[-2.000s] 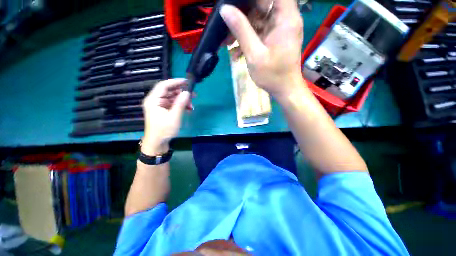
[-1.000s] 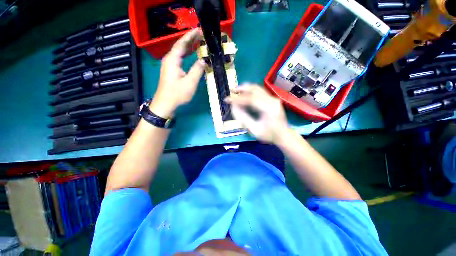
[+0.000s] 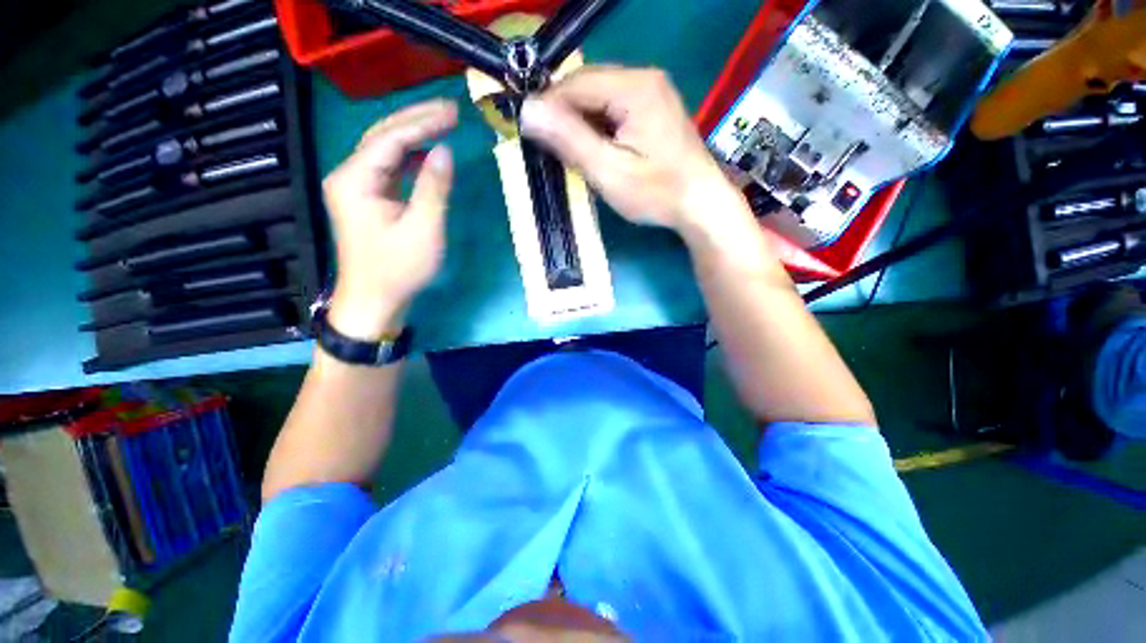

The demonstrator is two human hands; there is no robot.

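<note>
The black three-armed leg assembly (image 3: 548,207) has its arms spread. One arm lies along the cream jig (image 3: 584,300) towards me, and the other two reach out to the far left and far right from the round hub. My right hand (image 3: 625,141) is at the near side of the hub with its fingers bent down; whether it pinches something is hidden. My left hand (image 3: 392,214) is off the assembly to the left, empty, with thumb and fingers apart.
A red parts bin (image 3: 372,65) stands beyond the jig. The screw feeder (image 3: 823,138) sits in a red tray (image 3: 823,263) on the right. An orange screwdriver (image 3: 1049,78) is at the upper right. Black trays stand left (image 3: 201,308) and right (image 3: 1034,239).
The folded assembly was first held, then laid in the jig; its arms are now spread. My left hand has moved off it to the left. My right hand has moved up to the hub.
</note>
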